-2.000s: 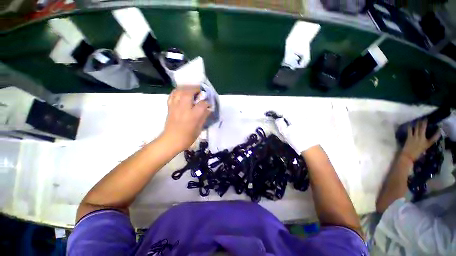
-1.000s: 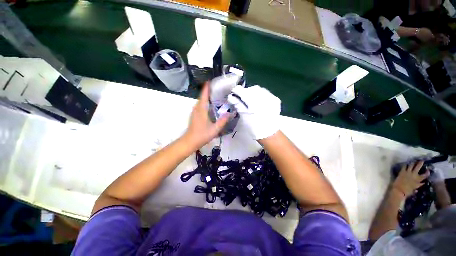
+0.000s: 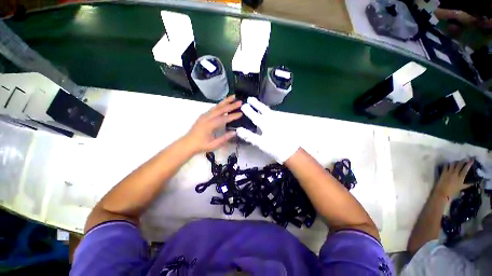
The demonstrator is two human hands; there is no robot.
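A black retail box (image 3: 241,115) lies on the white bench at the belt's edge, between my two hands. My bare left hand (image 3: 214,125) holds its left side with spread fingers. My gloved right hand (image 3: 268,131) holds its right side. The box is mostly hidden by the fingers, and whether a cable is in it cannot be told. A heap of black cables (image 3: 264,191) with small pale tags lies on the bench in front of me, partly under my right forearm.
Open boxes with white flaps (image 3: 175,49) and bagged devices (image 3: 210,78) stand on the green belt (image 3: 118,40). A row of boxes (image 3: 75,112) leans at the bench's left. Another person's hand (image 3: 452,178) is at the right, by more cables.
The white flap and grey sleeve seen between my hands are gone from there; a black box is now between them. Boxes and bagged devices appear further right in view.
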